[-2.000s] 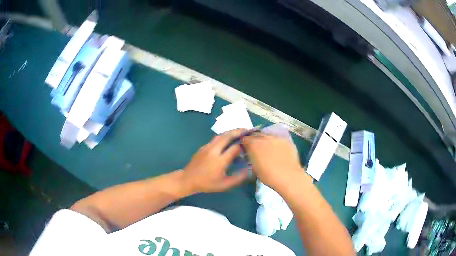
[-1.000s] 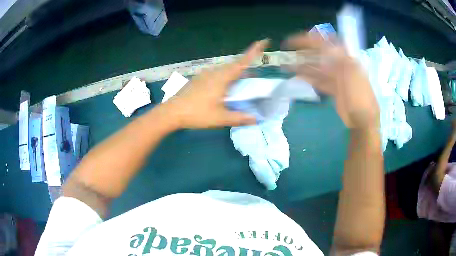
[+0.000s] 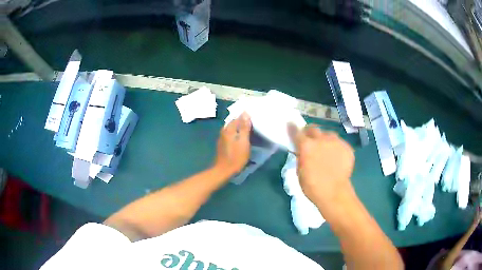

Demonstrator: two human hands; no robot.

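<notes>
My left hand (image 3: 235, 145) grips a pale blue-white unit carton (image 3: 256, 161) in front of my chest. My right hand (image 3: 323, 161) pinches the right edge of a blurred white item (image 3: 275, 118), which covers the carton's upper part; whether it is a leaflet or a bagged product is unclear. A loose leaflet pile (image 3: 197, 104) lies left of my hands. White sheets also show just beyond my left hand. Aqua-white bagged products (image 3: 302, 203) lie on the bench below my right hand.
Cartons with open flaps (image 3: 90, 121) are stacked left. Two cartons (image 3: 346, 95) (image 3: 383, 126) stand at right beside heaped bagged products (image 3: 420, 169). Another carton (image 3: 194, 30) is on the dark green belt beyond the metal strip (image 3: 153, 83). A person's arm shows lower right.
My hands have come closer together and lower. The carton tilts lower, and the white item now spans between my hands. The camera view has also turned.
</notes>
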